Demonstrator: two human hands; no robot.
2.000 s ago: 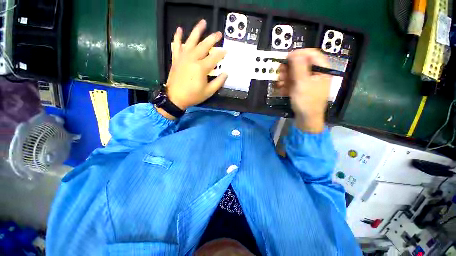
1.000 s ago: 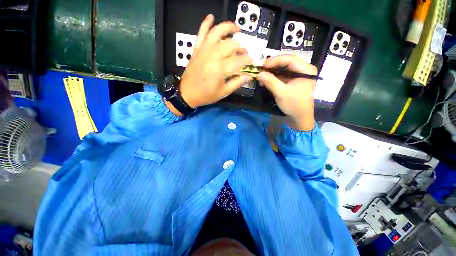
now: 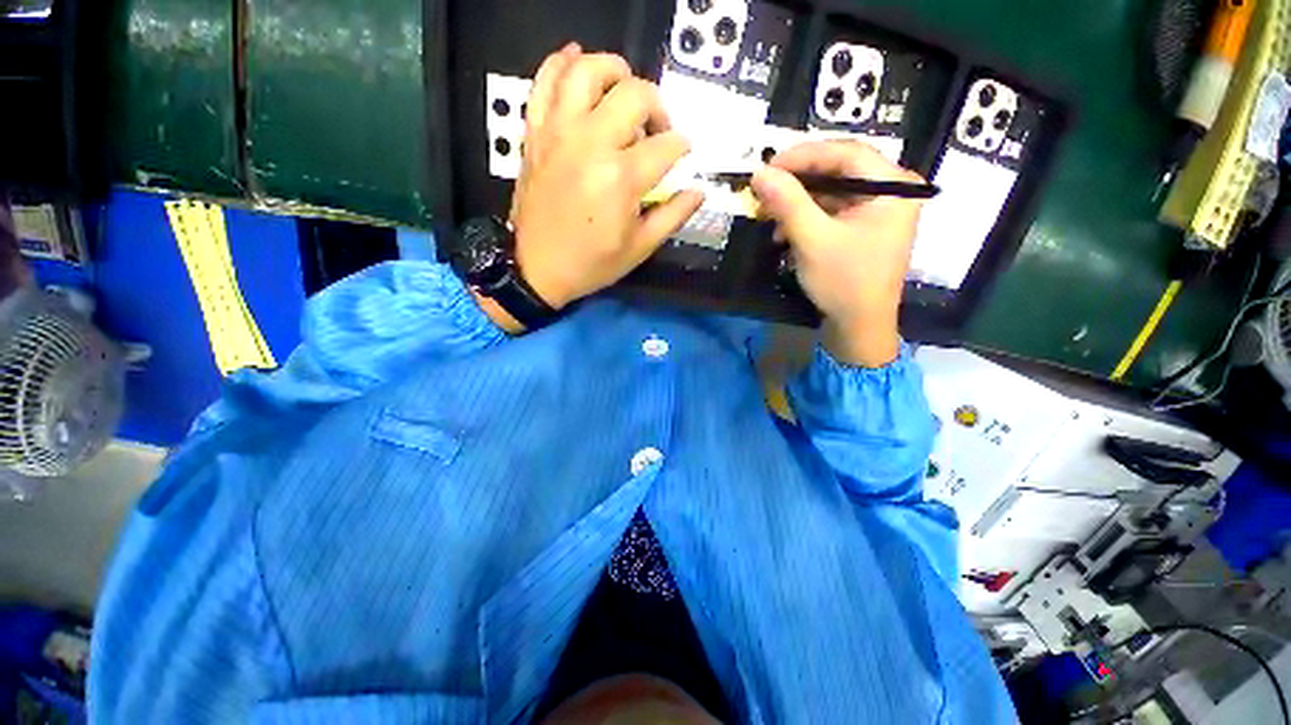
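Observation:
My right hand (image 3: pixel 845 234) holds black tweezers (image 3: pixel 871 186), their tip pointing left toward my left fingertips. My left hand (image 3: pixel 592 177) lies over a white adhesive strip with dark round dots (image 3: pixel 504 128); the strip shows on both sides of the hand. A small yellowish piece (image 3: pixel 668 181) is between my left thumb and fingers, partly hidden. The strip crosses a phone (image 3: pixel 722 106) in the black tray (image 3: pixel 442 142). A second phone (image 3: pixel 850 85) and third phone (image 3: pixel 967 198) lie in slots to the right, camera ends away from me.
A small fan (image 3: pixel 54 371) and yellowish dotted strips (image 3: pixel 217 290) on blue are at left. A white machine (image 3: pixel 1041 439) with a metal fixture stands at lower right. An orange-handled tool (image 3: pixel 1220 57) and yellow strips (image 3: pixel 1229 170) lie at upper right on the green mat (image 3: pixel 1083 269).
My hands have come together over the strip since the first frame, and a yellowish piece now shows between them. The strip has shifted left. The view has shifted slightly.

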